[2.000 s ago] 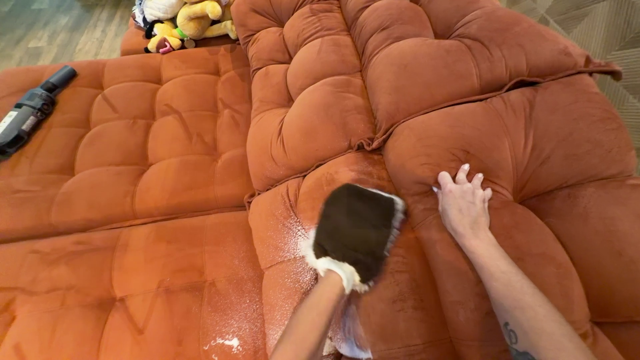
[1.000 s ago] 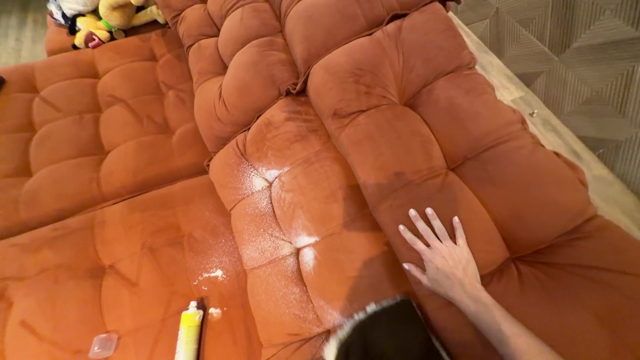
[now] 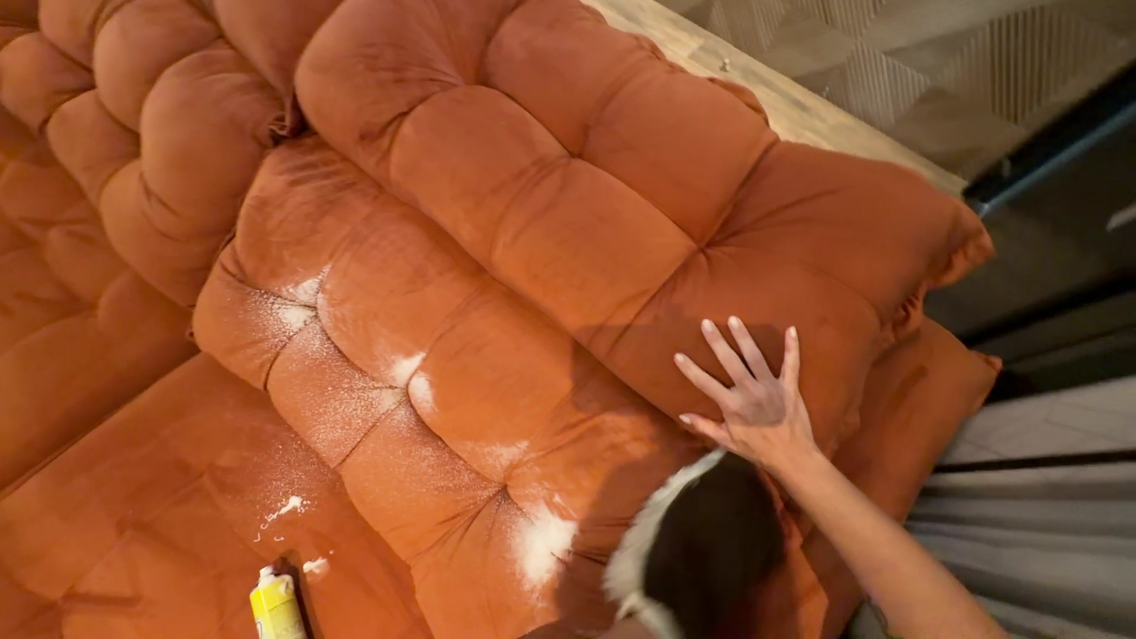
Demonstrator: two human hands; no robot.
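A dark mitt with a pale fluffy edge point(image 3: 710, 541) covers my left hand point(image 3: 701, 550) at the lower right; its fingers are hidden inside. The mitt is on or just over the orange tufted cushion point(image 3: 497, 355). Just above it, my right hand point(image 3: 754, 399) lies with fingers spread on the raised orange back cushion point(image 3: 586, 204) and holds nothing. White powder point(image 3: 541, 541) fills several tufts of the seat cushion and is strewn thinly between them. A yellow container with a white top point(image 3: 277, 603) lies at the bottom left, beside small white clumps.
More orange tufted cushions point(image 3: 177, 133) spread over the left side. A pale wooden ledge point(image 3: 772, 98) and a patterned floor point(image 3: 879, 62) lie beyond the back cushion. Grey curtain-like fabric point(image 3: 1047, 497) and a dark object point(image 3: 1056, 240) stand at the right.
The view has swung to the right. My right hand has shifted along the back cushion and its fingers have spread. The mitted left hand has moved away from the powdery left part of the seat cushion.
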